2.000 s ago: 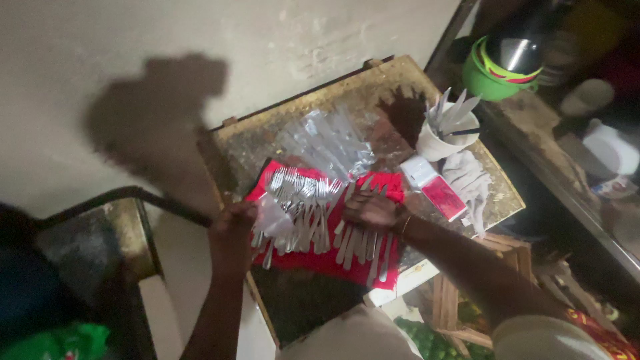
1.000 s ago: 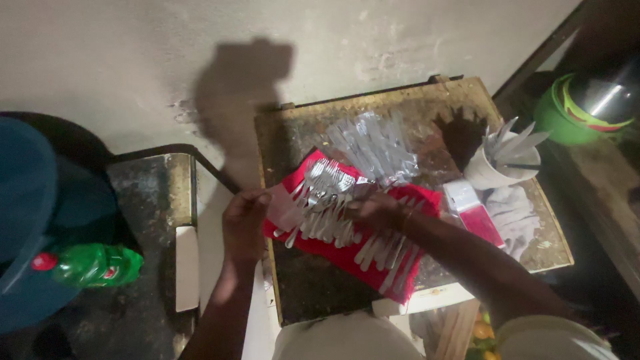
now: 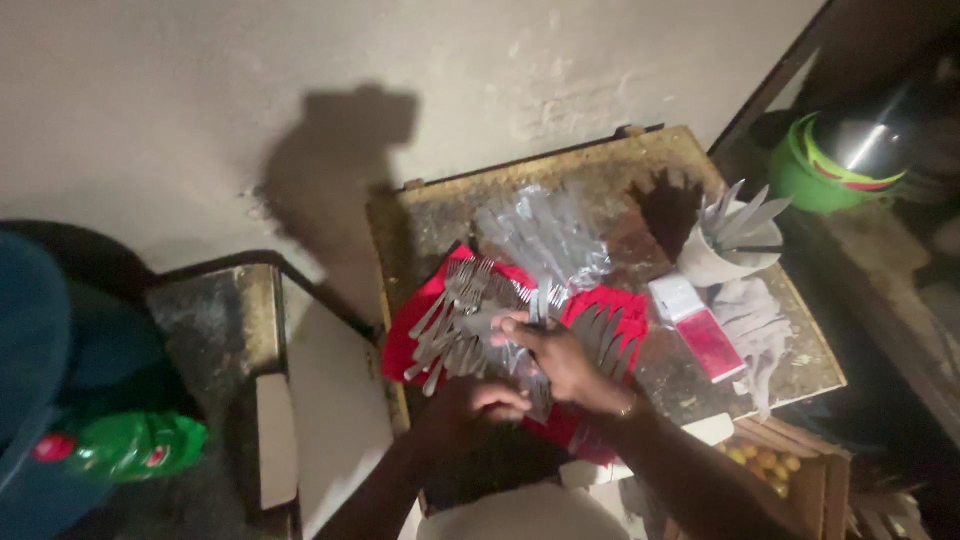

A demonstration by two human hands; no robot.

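My right hand (image 3: 559, 349) is closed on cutlery, whose metal handles stick up past the fingers, with a clear plastic sleeve (image 3: 517, 360) below it. My left hand (image 3: 495, 399) is just lower left, fingers curled near the sleeve's lower end; whether it touches the sleeve is not plain. Beneath both lies a red cloth (image 3: 409, 330), with many metal forks (image 3: 469, 285) on its left part and table knives (image 3: 604, 330) on its right. Behind the cloth is a pile of cutlery in clear plastic sleeves (image 3: 544, 229).
A white cup of knives (image 3: 724, 262), a red and white packet (image 3: 709, 341) and a crumpled grey cloth (image 3: 754, 322) are on the table's right. Green bowls (image 3: 817, 180) stand beyond. A green plastic bottle (image 3: 139, 446) lies at left; a crate of small fruits (image 3: 761, 461) is below right.
My left hand held a clear sleeve at the cloth's left edge and has moved right and nearer to me. My right hand now has cutlery handles rising from it.
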